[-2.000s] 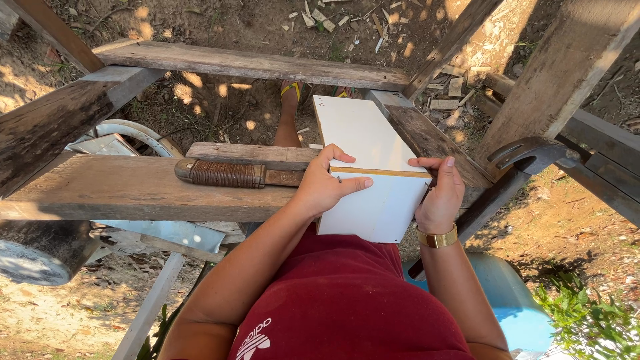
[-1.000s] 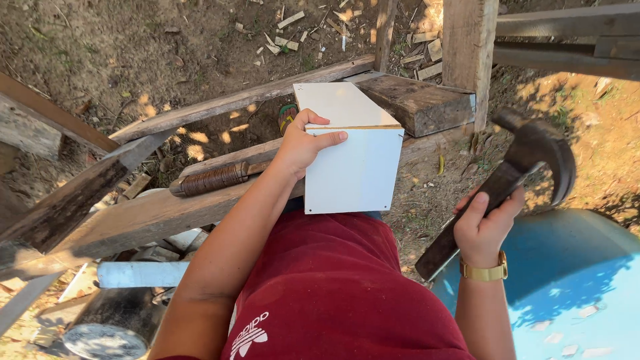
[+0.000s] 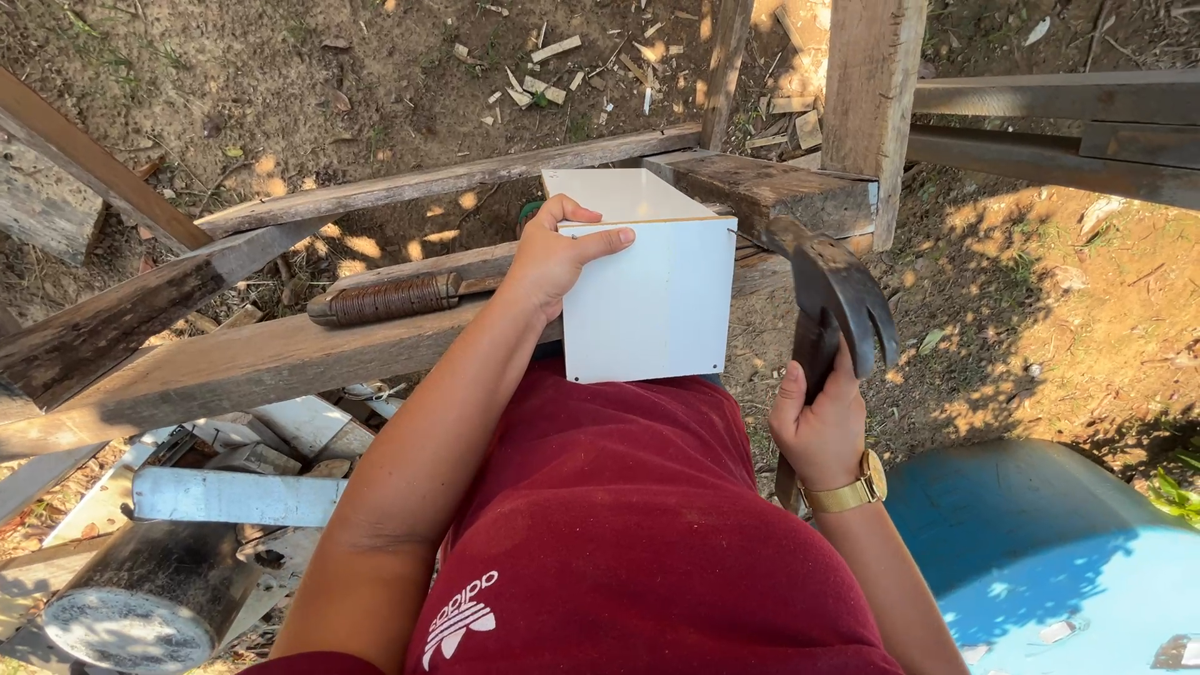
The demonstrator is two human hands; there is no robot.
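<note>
My left hand [image 3: 561, 251] grips the top left corner of a white board box [image 3: 647, 300], thumb on the near panel and fingers over the edge. The box rests against my lap and the wooden beam. Dark nail heads show at the near panel's lower corners, and a nail [image 3: 745, 239] sticks out at its upper right corner. Closed round the handle of a claw hammer [image 3: 830, 291], my right hand [image 3: 825, 422] is right of the box, with the hammer's face close to that nail. A tool with a cord-wrapped handle [image 3: 398, 295] lies on the beam, left of the box.
A wooden beam [image 3: 234, 370] crosses at the left, joined to a frame of rough timbers. An upright post [image 3: 867, 122] stands beyond the box at the right. A blue rounded container [image 3: 1041, 534] is at lower right, a dark metal cylinder [image 3: 150, 600] at lower left. Wood scraps [image 3: 553, 70] litter the ground.
My right hand was on the box two seconds ago, then held the hammer out to the right; now the hammer's head is beside the box. My left hand still grips the box.
</note>
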